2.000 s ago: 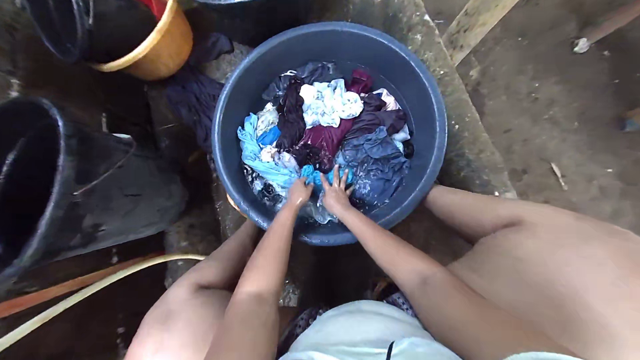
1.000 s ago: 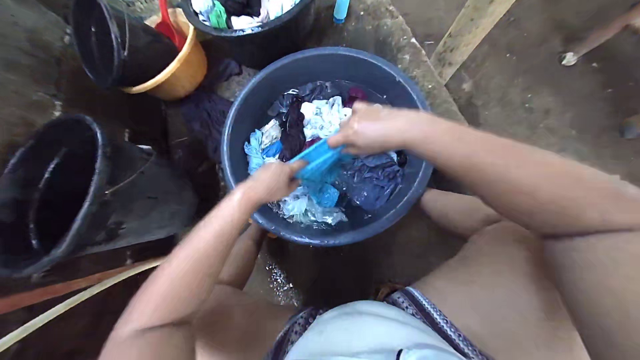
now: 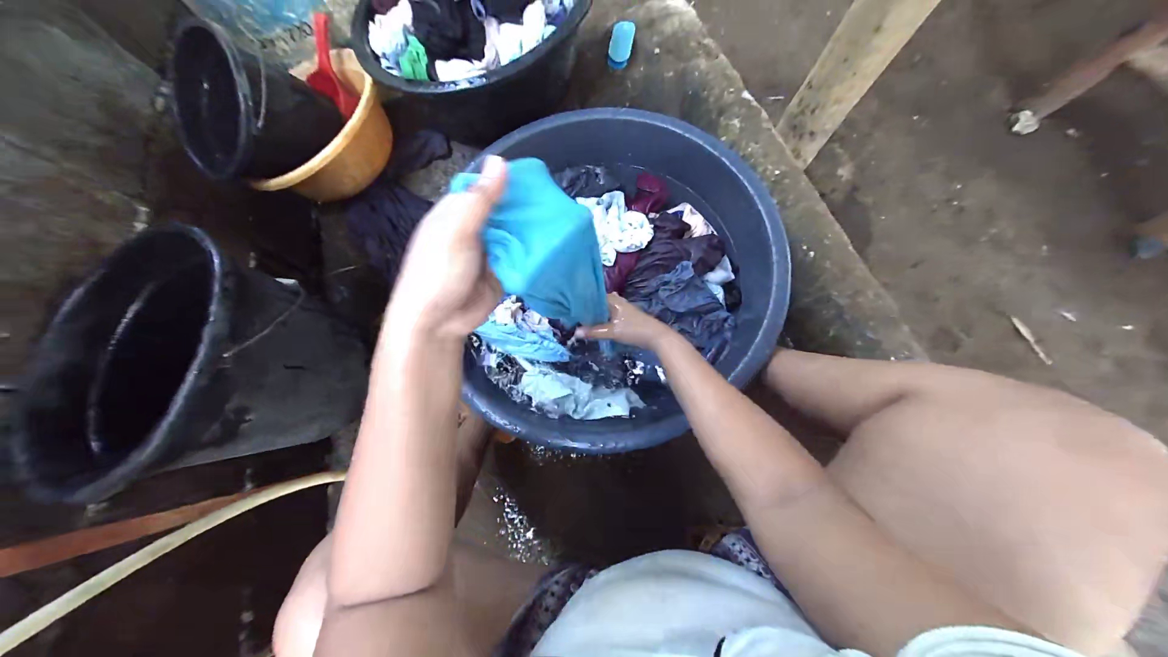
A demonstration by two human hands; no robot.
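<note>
A bright blue cloth [image 3: 538, 239] is stretched between my two hands above a large round dark-blue plastic tub [image 3: 771, 246]. My left hand [image 3: 453, 260] is raised at the tub's left side and grips the cloth's upper left part. Lower down, over the middle of the tub, my right hand [image 3: 630, 324] pinches its lower end. In the tub's water lie a white patterned garment [image 3: 619, 226], dark garments [image 3: 680, 292], a light blue cloth [image 3: 525, 339] and a pale green cloth [image 3: 579, 397].
Behind stands a black tub [image 3: 493, 87] of clothes. An orange basin [image 3: 342, 160] holds a black bucket [image 3: 214, 100] and a red dipper [image 3: 330, 73]. Another black bucket [image 3: 214, 301] lies tilted at left, near a pale hose [image 3: 173, 554]. A blue bottle [image 3: 620, 46] is on the concrete ledge [image 3: 821, 265].
Both hands were down in the tub at first, then lifted the blue cloth, bunched between them. Now the left hand is higher, the right hand lower, and the cloth is spread wider.
</note>
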